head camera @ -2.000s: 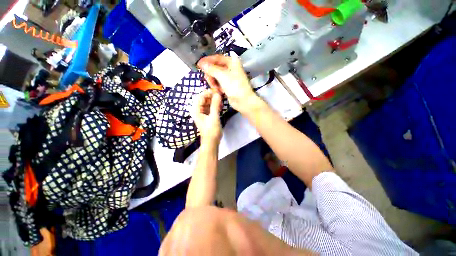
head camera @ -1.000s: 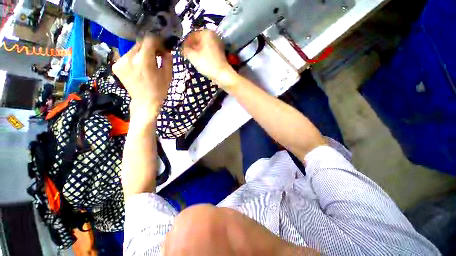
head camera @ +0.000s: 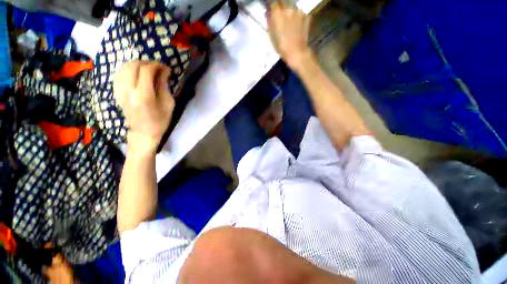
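Note:
The bag body [head camera: 108, 52], dark cloth with a cream check print, lies on the white table at upper left, with an orange patch and black edging on its right side. My left hand [head camera: 143, 97] is on top of the bag, fingers curled and fingertips hidden, so a grip cannot be made out. My right hand [head camera: 288, 30] is away from the bag, over the table's front edge near the top of the picture. It is blurred, and what its fingers hold or touch cannot be told.
A pile of bags [head camera: 61, 194] with orange patches is at left. Part of the grey sewing machine [head camera: 194, 8] shows at the top edge. The white table [head camera: 222, 72] runs diagonally. Blue covers [head camera: 428, 72] are at right, with a dark plastic bag [head camera: 472, 205] below.
The view has shifted right and down, leaving most of the machine out. My hands have left the needle area and moved apart, the left onto the bag, the right to the table's front edge.

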